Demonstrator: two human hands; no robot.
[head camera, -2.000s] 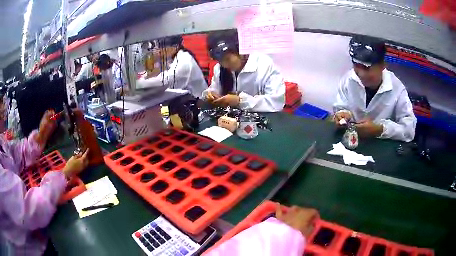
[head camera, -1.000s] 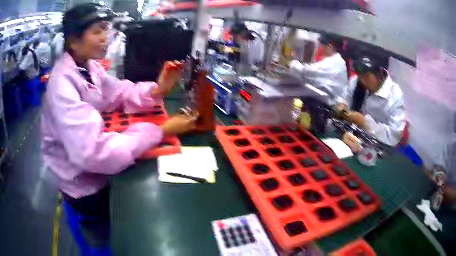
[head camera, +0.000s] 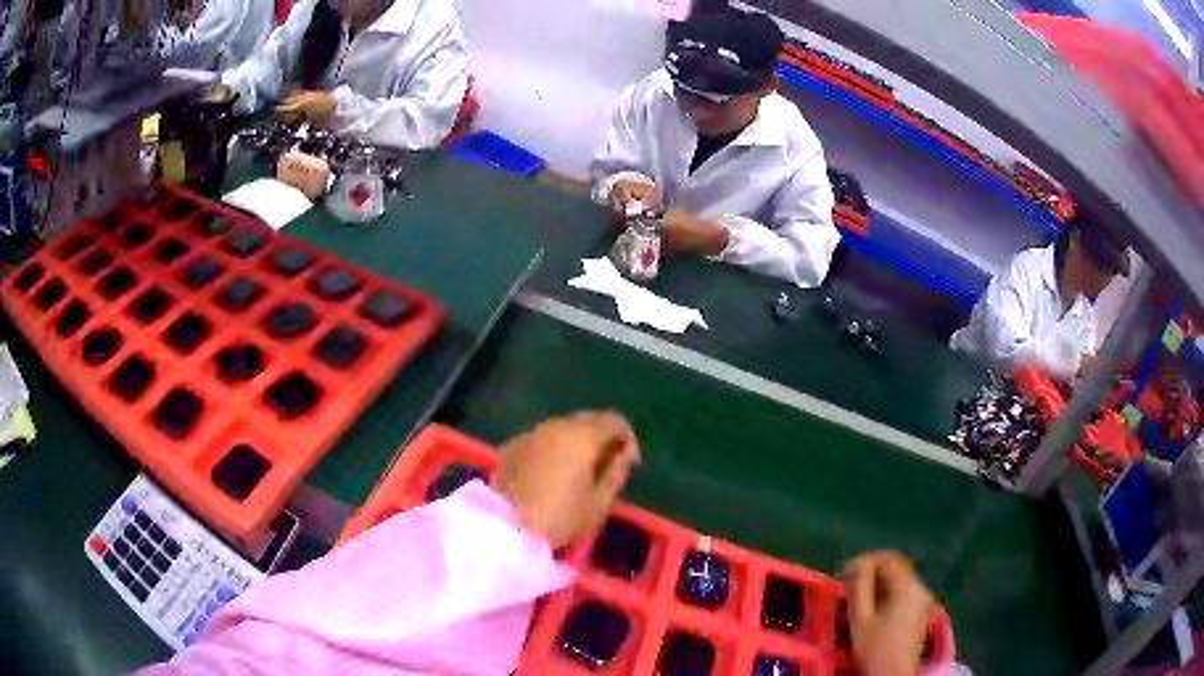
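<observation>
The near red blister tray (head camera: 755, 557) lies in front of me, cut off by the lower edge. One smartwatch (head camera: 704, 577) in it shows a lit dial; another lit one is partly cut off below it. Other pockets look dark. My left hand (head camera: 568, 478), in a pink sleeve, is over the tray's upper left part with fingers curled. My right hand (head camera: 887, 614) is at the tray's right end, fingers pointing down at a pocket. I cannot tell whether either hand holds anything.
A second red tray (head camera: 198, 473) with dark watch units lies at left, beside a calculator (head camera: 169, 561). A green conveyor (head camera: 739, 442) runs beyond the near tray. Workers in white sit opposite, with a bottle (head camera: 636, 251), white tissue (head camera: 636, 300) and a dark-silver heap (head camera: 1000, 425).
The view swung left to the pink-clad worker, then back right and down. Both my hands now show at the near tray; two seconds ago only my left hand showed there.
</observation>
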